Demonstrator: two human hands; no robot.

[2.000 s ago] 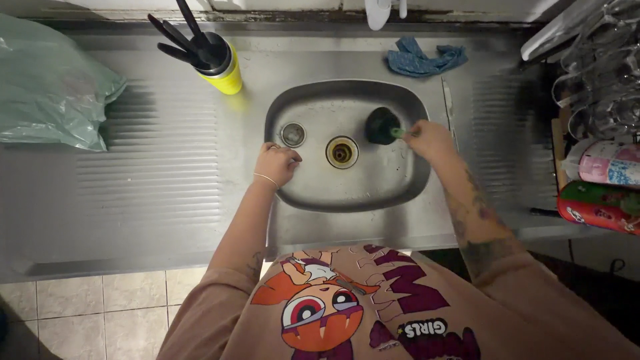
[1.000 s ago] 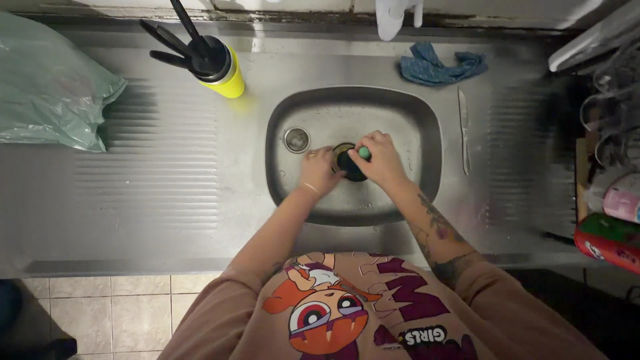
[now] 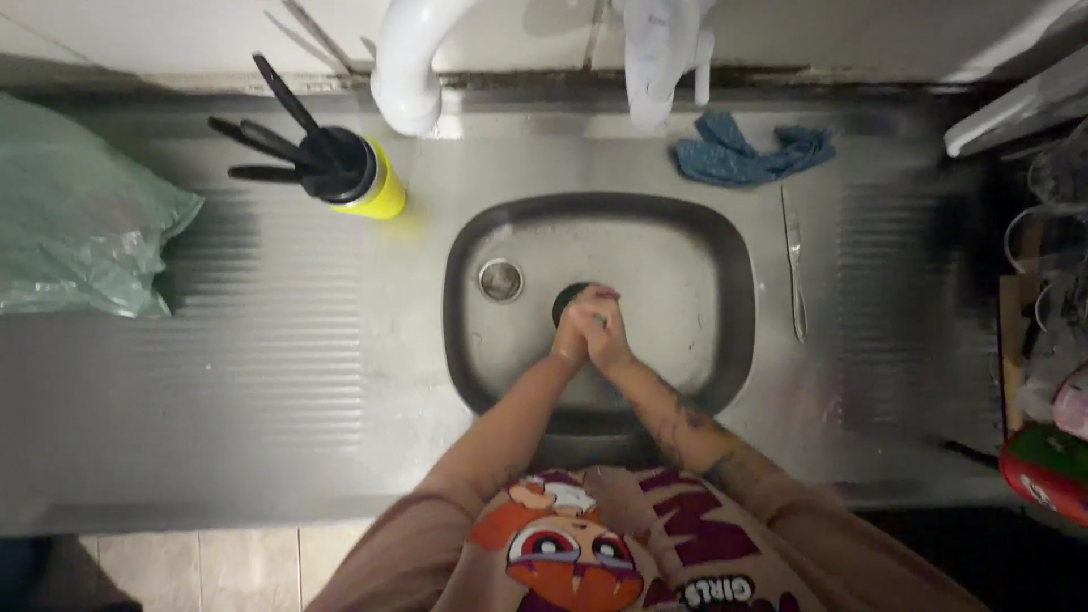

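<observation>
Both of my hands are together low in the stainless steel sink basin (image 3: 663, 255), over the place of its drain. My left hand (image 3: 571, 327) and my right hand (image 3: 605, 323) are clasped around the green handle of a small plunger with a dark rubber cup (image 3: 571, 299). The cup is pressed over the drain, and only its upper left edge shows past my fingers. A round metal sink strainer (image 3: 501, 280) lies in the basin, left of my hands.
A yellow container (image 3: 378, 191) with black-handled utensils stands behind left, near a green plastic bag (image 3: 76, 221). A blue cloth (image 3: 748, 153) and a table knife (image 3: 795, 263) lie right of the basin. The white faucet (image 3: 408, 93) hangs behind; glassware (image 3: 1054, 246) stands far right.
My right hand has brought the plunger from the basin's right side to the drain. My left hand has come from the left rim to join it, and both now clasp the handle.
</observation>
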